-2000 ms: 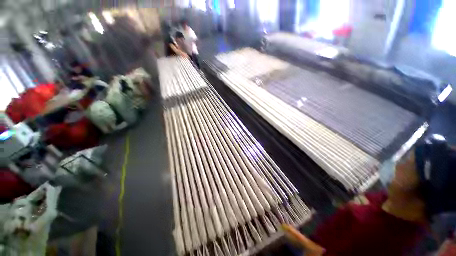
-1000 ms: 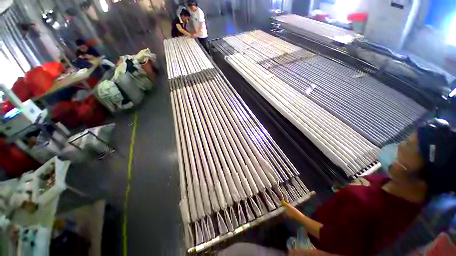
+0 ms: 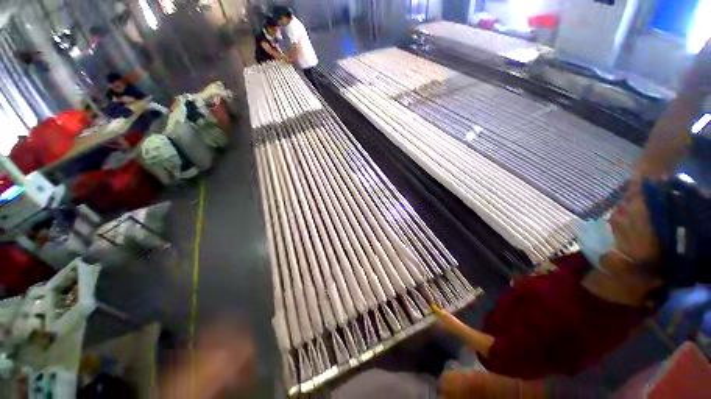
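Observation:
A long pleating mould with parallel beige ridges [image 3: 335,226] runs from the near front to the far end. Its near end opens in zigzag folds, and a pale end bar [image 3: 374,354] lies across it. A blurred skin-coloured shape at the lower left, apparently my left hand [image 3: 210,362], is left of the mould and apart from it. Its fingers cannot be made out. I cannot identify my right hand. A person in dark red [image 3: 561,312] at the right has a hand at the mould's near right corner.
A second ridged mould [image 3: 468,175] lies to the right, beyond a dark gap. Two people [image 3: 300,39] stand at the far end. White sacks, red bundles [image 3: 117,183] and a yellow floor line [image 3: 198,257] are left. A blurred raised arm [image 3: 670,125], owner unclear, shows upper right.
The blurred hand has appeared at the lower left and the raised arm at the upper right. The view has shifted slightly. The person in dark red keeps a hand at the mould's corner.

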